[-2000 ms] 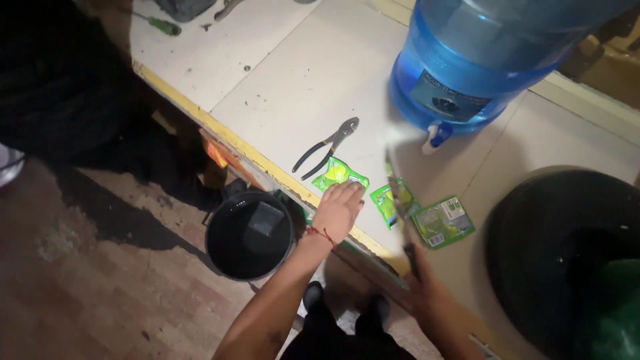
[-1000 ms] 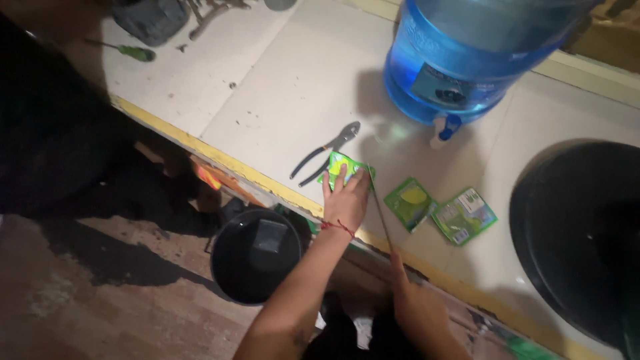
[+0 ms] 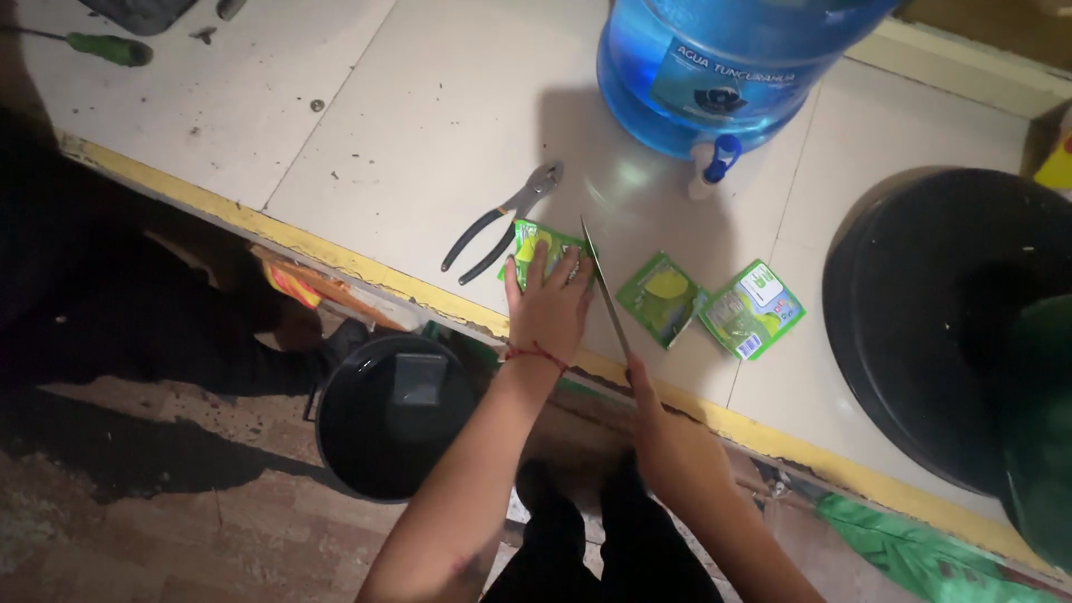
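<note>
My left hand lies with spread fingers on a green packet, pressing it to the tiled counter near its yellow edge. A knife is in my right hand, its blade slanting up along the packet's right side; whether it touches the packet I cannot tell. Pliers with dark handles lie just left of the packet, jaws pointing up and right. Right of the blade are a second green packet, dark with a yellow-green fruit picture, and another green packet with a printed label.
A blue water jug with a spigot stands behind the packets. A large round black object sits at the right. A green-handled screwdriver lies far left. Below the counter is a black pot; a person in dark clothes is at the left.
The knife was over the middle packet two seconds ago; it has moved left, alongside the packet under my left hand. My left hand stays on that packet.
</note>
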